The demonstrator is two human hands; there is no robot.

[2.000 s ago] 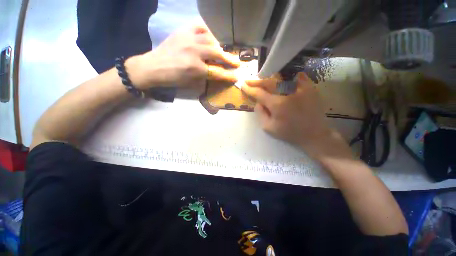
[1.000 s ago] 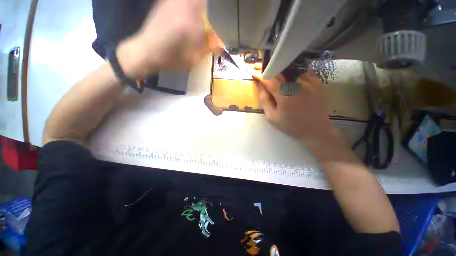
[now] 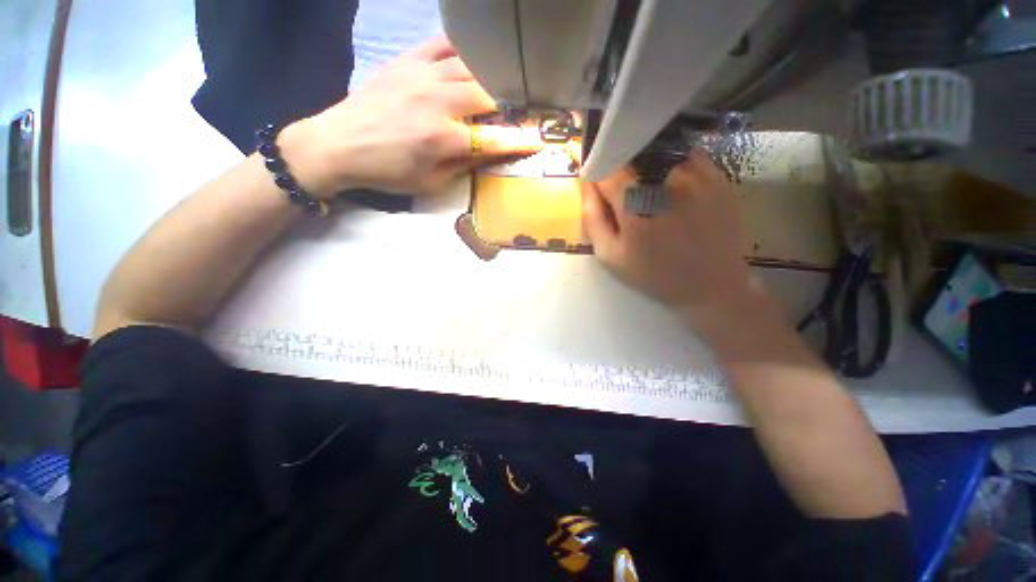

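The sewing machine head (image 3: 704, 57) fills the top. The lit presser foot (image 3: 557, 129) stands over the needle plate, with the worn yellow-brown machine bed (image 3: 528, 210) in front. My left hand (image 3: 398, 125) lies flat left of the presser foot, fingers reaching toward it. A dark fabric panel (image 3: 273, 68) and a pale blue-grey fabric piece (image 3: 392, 32) lie behind and left of it. My right hand (image 3: 670, 233) is right of the needle area, fingers bent, partly hidden by the machine. What its fingertips hold cannot be seen.
Shears (image 3: 850, 313) with black handles lie at the right. A phone (image 3: 960, 301) lies beyond them, partly under black cloth (image 3: 1005, 352). A printed ruler (image 3: 477, 366) runs along the front edge. A red basket (image 3: 40, 352) is at the lower left, a blue one (image 3: 949, 500) at the lower right.
My left hand was raised and blurred over the machine bed a second ago and is now down beside the presser foot. The pale fabric shows again behind it. My right hand has barely moved.
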